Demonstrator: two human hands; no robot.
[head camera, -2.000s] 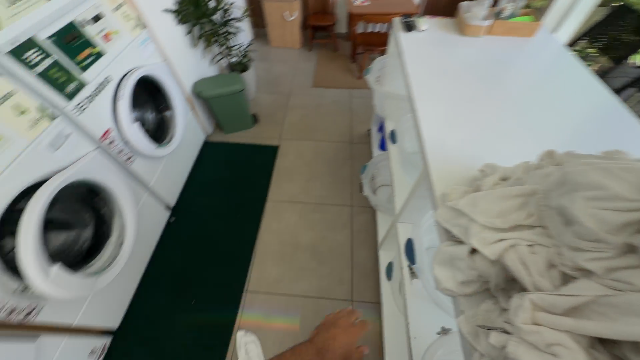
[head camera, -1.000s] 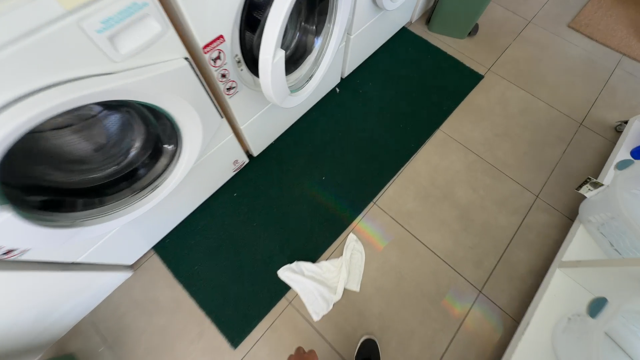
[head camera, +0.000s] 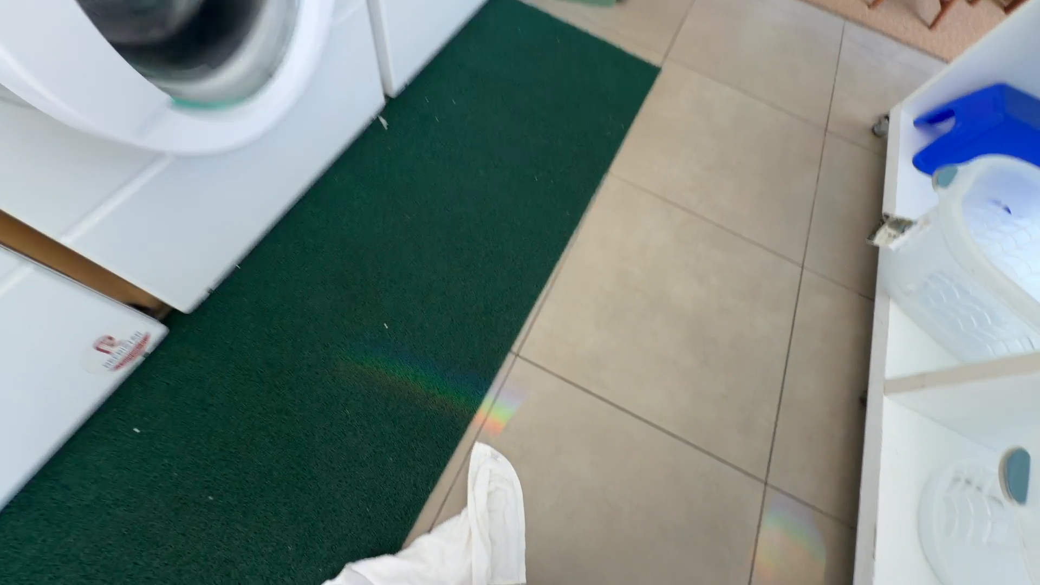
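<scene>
Neither of my hands shows in the head view at this moment, so what they hold cannot be seen. A white cloth (head camera: 483, 520) is at the bottom edge, over the border between the green mat (head camera: 357, 268) and the floor tiles; its lower part is cut off by the frame. Whether it lies on the floor or is lifted cannot be told. At the upper left, the round door (head camera: 268, 106) of a white front-loading washing machine stands open above the mat.
Along the right side runs a white shelf unit (head camera: 873, 455) on casters, holding a translucent plastic laundry basket (head camera: 942, 268), a blue plastic item (head camera: 987, 122) and another basket (head camera: 967, 520) lower down. Machine fronts (head camera: 268, 187) border the mat's left side.
A hand seen at the bottom edge in both earlier frames is out of view. The view has swung down from the counter with its cloth pile to the floor.
</scene>
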